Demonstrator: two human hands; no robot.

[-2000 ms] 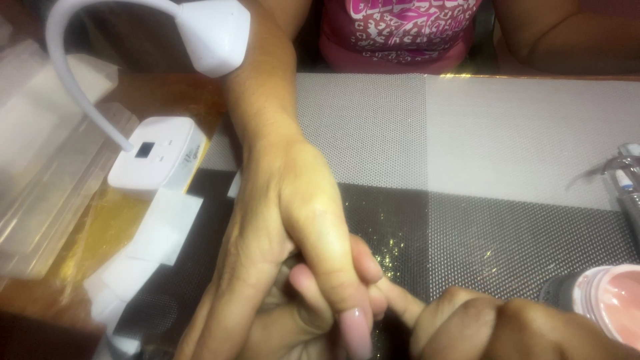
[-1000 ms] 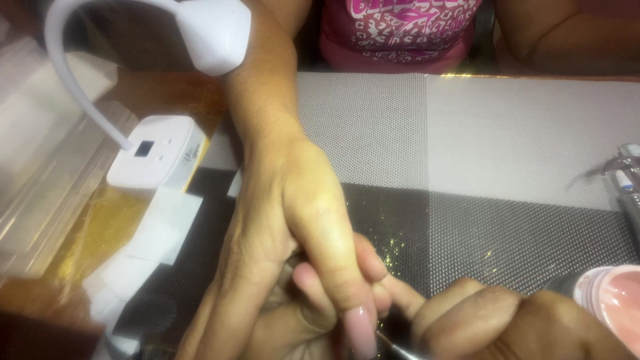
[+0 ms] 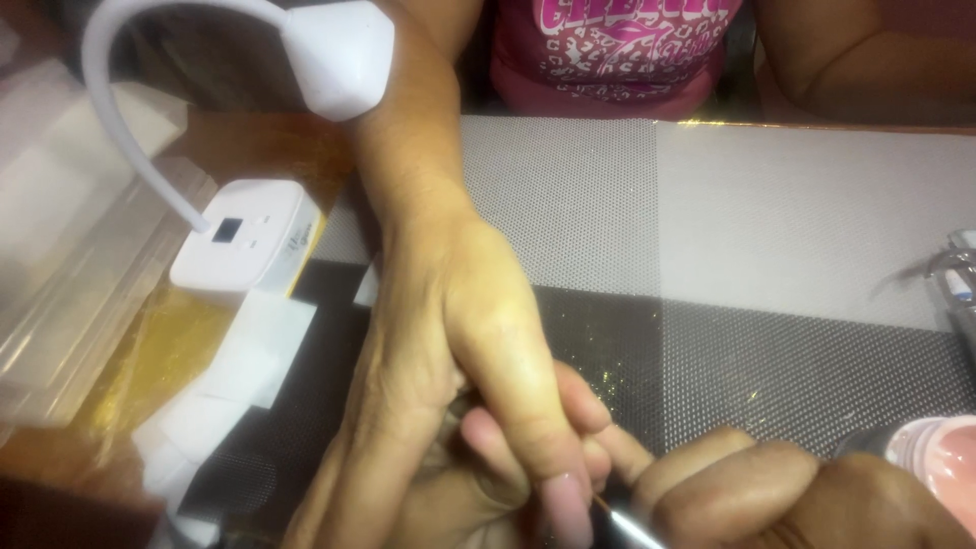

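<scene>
Another person's hand (image 3: 488,328) reaches across from the far side, its thumb pointing toward me with a long pink nail (image 3: 566,507). My left hand (image 3: 457,488) lies beneath that hand and grips around its thumb, fingertips showing on both sides; much of it is hidden. At the lower right, my right hand (image 3: 770,488) is closed around a thin brush with a silvery ferrule (image 3: 633,528). The brush's fine tip is close beside the edge of the pink nail; whether it touches is unclear.
An open jar of pink gel or similar material (image 3: 953,465) stands at the right edge. A white gooseneck lamp (image 3: 244,236), white wipes (image 3: 255,347) and a clear plastic container (image 3: 91,305) are at the left. Metal tools (image 3: 957,278) lie far right on the woven mat (image 3: 564,198).
The brush's silvery ferrule, not visible two seconds ago, shows beside the nail. My right hand has shifted slightly; my left hand keeps its hold on the person's thumb.
</scene>
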